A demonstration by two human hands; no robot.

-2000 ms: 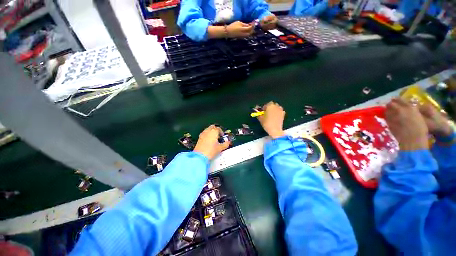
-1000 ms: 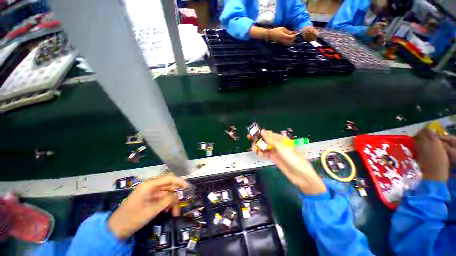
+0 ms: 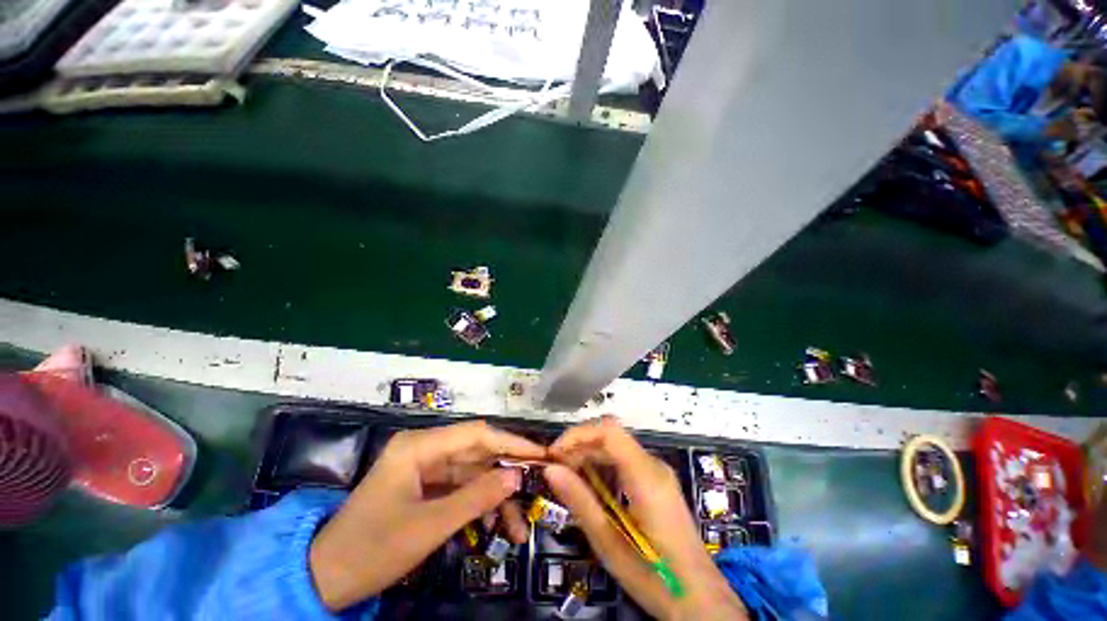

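Observation:
My left hand (image 3: 419,503) and my right hand (image 3: 637,516) meet over the black compartment tray (image 3: 762,485). Their fingertips pinch a small electronic module (image 3: 529,476) between them; the fingers hide part of it. Yellow tweezers (image 3: 625,527) with a green rear end (image 3: 669,577) lie along my right hand, held in it, rear end toward me. Several modules lie in the tray pockets below and beside my hands, some with yellow or white tabs. One pocket at the tray's upper left holds no module.
Modules lie scattered on the green conveyor belt (image 3: 328,206). One module (image 3: 419,392) sits on the metal edge. A grey post (image 3: 728,182) stands ahead. A pink-red fan (image 3: 134,455) is at left. A pale tape roll (image 3: 906,485) and red basket (image 3: 989,534) are at right, beside a blue sleeve.
The view has swung left. My right hand has come back from above the belt's metal edge with the module and tweezers. My left hand has joined it over the tray.

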